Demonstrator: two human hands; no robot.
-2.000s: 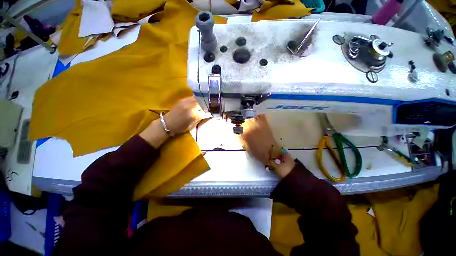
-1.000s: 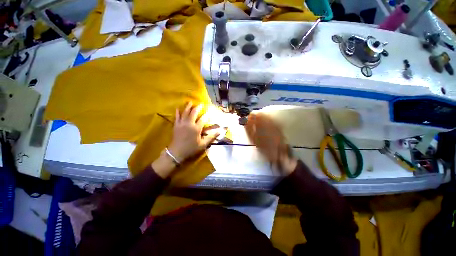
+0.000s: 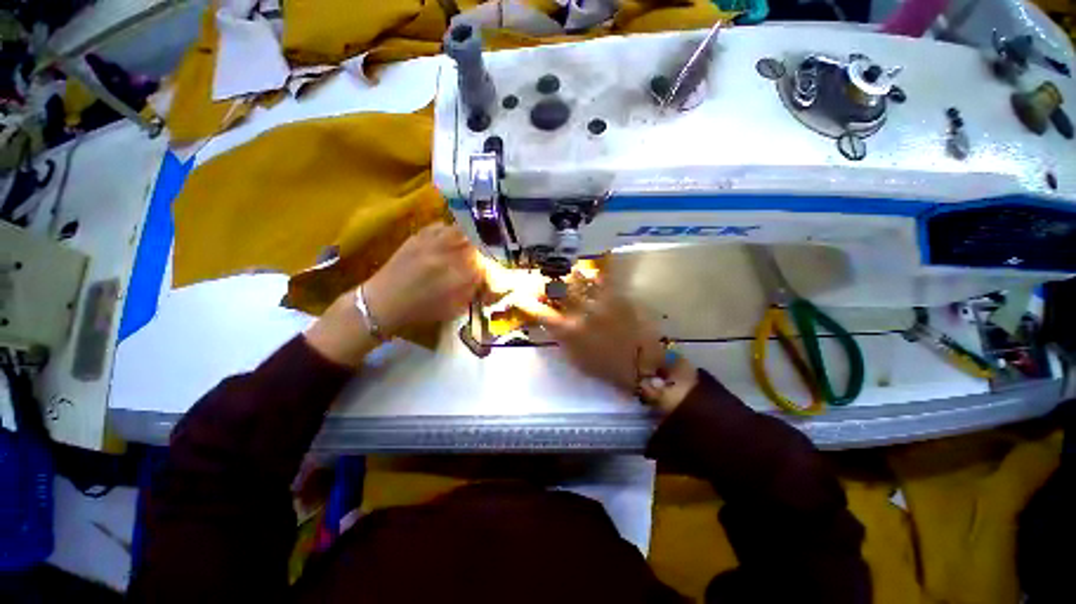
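Note:
A mustard-yellow fabric panel (image 3: 307, 195) lies left of the white sewing machine head (image 3: 661, 153), with its right part folded near the needle. My left hand (image 3: 427, 281) is on the edge of this panel, just left of the presser foot and needle (image 3: 555, 283), fingers bent onto the cloth. My right hand (image 3: 599, 330) is just right of and in front of the needle, fingers reaching left to the lit yellow cloth there. Lamp glare and blur hide the fingertips of both hands and the cloth's edge under the foot.
Shears (image 3: 807, 354) with one yellow and one green handle lie right of my right hand. Small snips (image 3: 950, 350) lie farther right. Yellow and white cut pieces (image 3: 342, 30) are piled behind the table. More yellow cloth (image 3: 743, 531) hangs below the front edge. A blue basket (image 3: 24, 496) stands lower left.
The panel has been drawn in and turned, its lower flap no longer hanging over the front edge. My left hand has moved up to the needle area. My right hand has shifted left towards the cloth.

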